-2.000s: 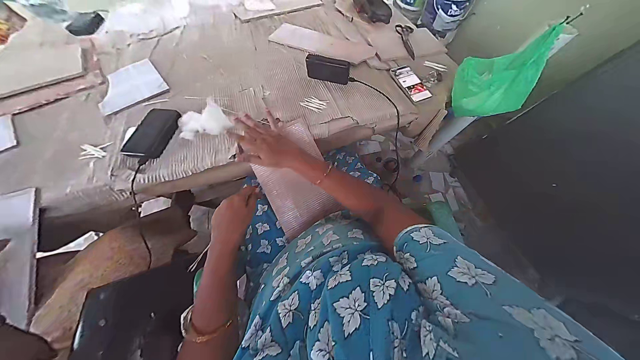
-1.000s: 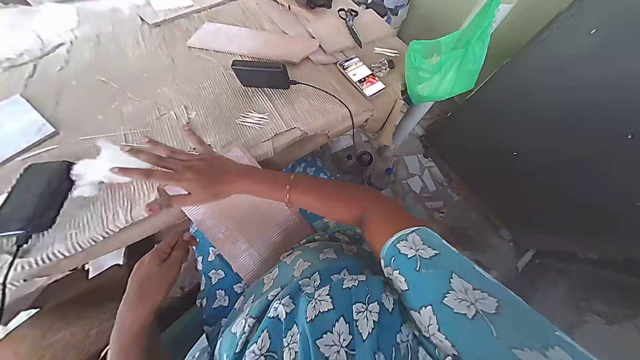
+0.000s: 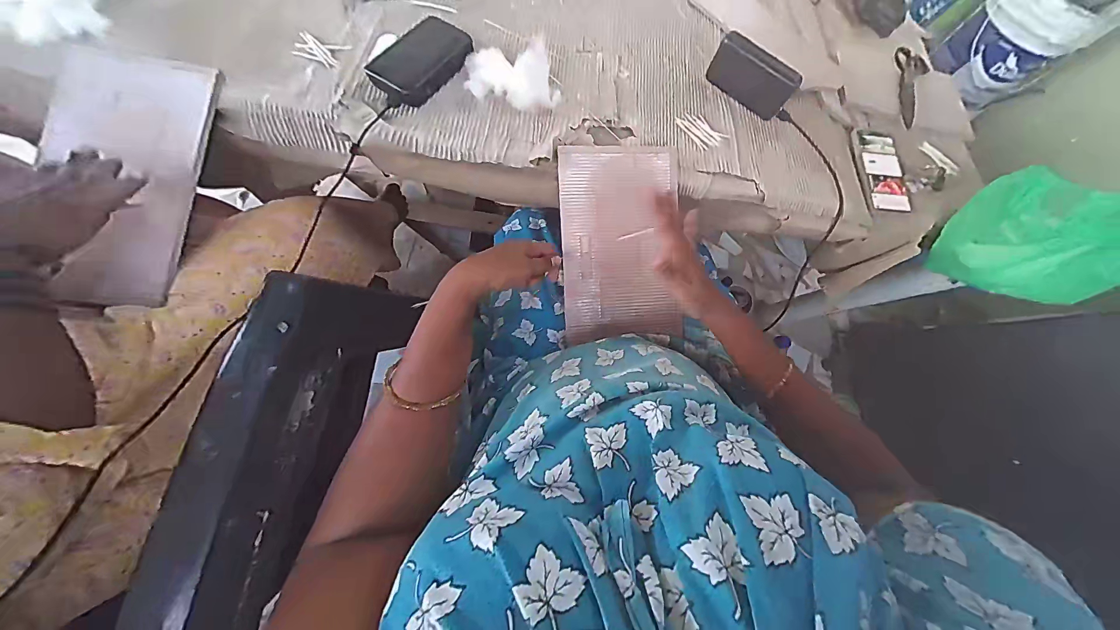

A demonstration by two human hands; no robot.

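A ribbed flat board [image 3: 604, 201] lies on my lap, its far end against the table edge. A thin white stick [image 3: 636, 234] is on the board, beside the fingers of my right hand [image 3: 682, 262], which is raised at the board's right side with fingers apart. My left hand [image 3: 512, 265] is at the board's left edge with its fingers bent together; whether it holds something small cannot be told. Cotton wool [image 3: 514, 77] lies on the table beyond the board. White sticks [image 3: 700, 131] lie in a small pile to its right.
The table [image 3: 612, 52] is covered in corrugated cardboard. Black corded boxes [image 3: 420, 59] [image 3: 754, 73], a phone [image 3: 884, 171], scissors [image 3: 910, 83] and a green plastic bag [image 3: 1032, 236] are around. At left, another person's hand [image 3: 70, 188] is over a board [image 3: 157, 114]. A black bench [image 3: 262, 394] stands beside my left arm.
My right hand has moved from beside the cotton wool back to the right side of the board. The view has swung left since one second ago.
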